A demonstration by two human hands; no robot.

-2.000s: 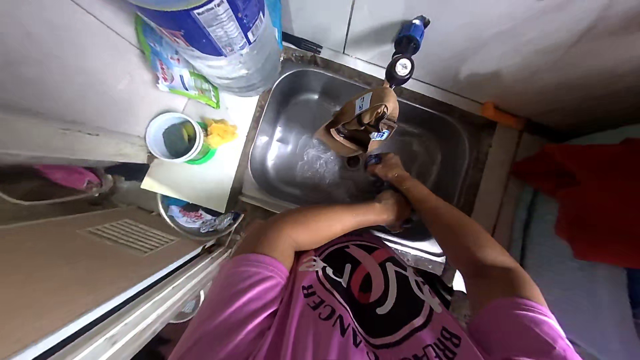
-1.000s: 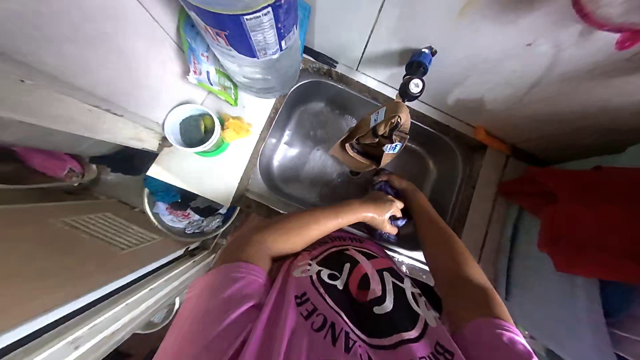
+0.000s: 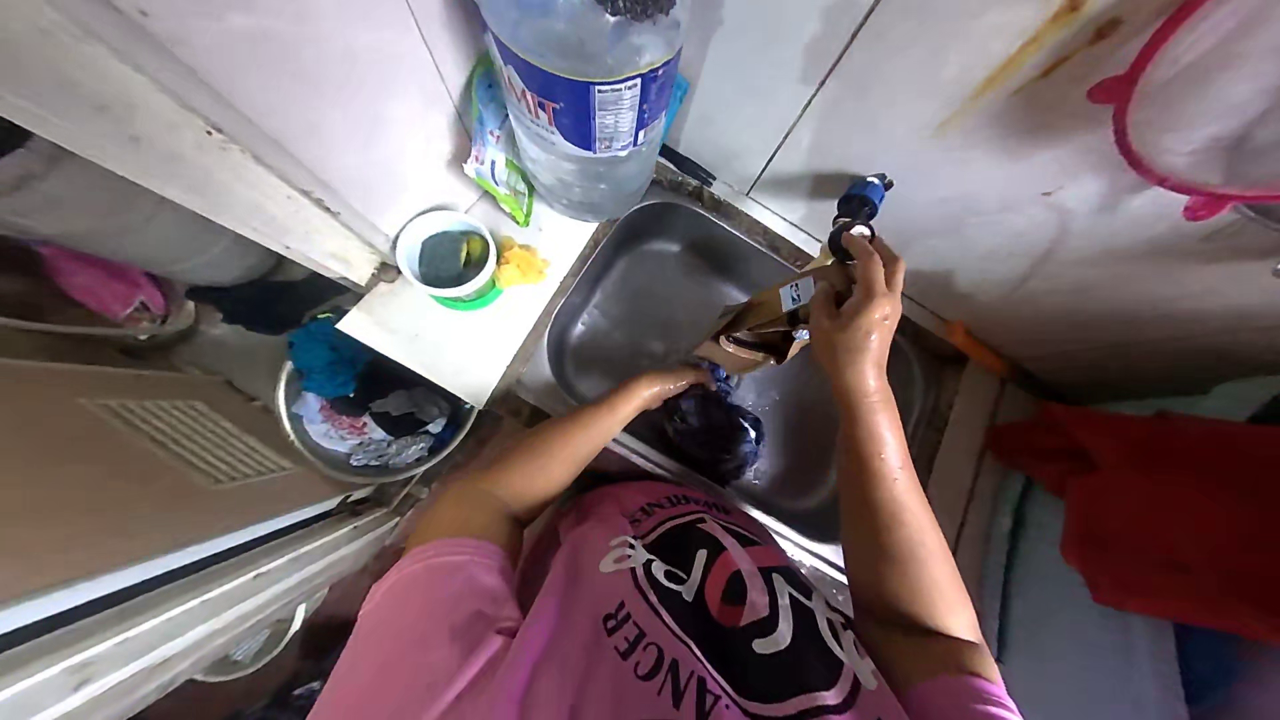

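Observation:
My right hand (image 3: pixel 855 325) is at the faucet (image 3: pixel 852 232), its fingertips touching the round black-and-white part below the blue fitting. A tan cloth item (image 3: pixel 765 325) with a white logo patch hangs from the spout beside that hand. My left hand (image 3: pixel 675 385) is low over the stainless steel sink (image 3: pixel 640 290), gripping a wet dark blue cloth (image 3: pixel 712 430) that hangs bunched in the basin. The left fingers are partly hidden by the cloth.
A large plastic water bottle (image 3: pixel 590 130) stands behind the sink. On the white ledge are a white tub (image 3: pixel 445 255) with a sponge and a yellow scrubber (image 3: pixel 520 263). A metal basin of clothes (image 3: pixel 375 415) is lower left; red cloth (image 3: pixel 1170 510) lies at right.
My right hand has moved up from the dark cloth to the faucet. The left hand has stayed with the cloth. The view has moved closer to the sink.

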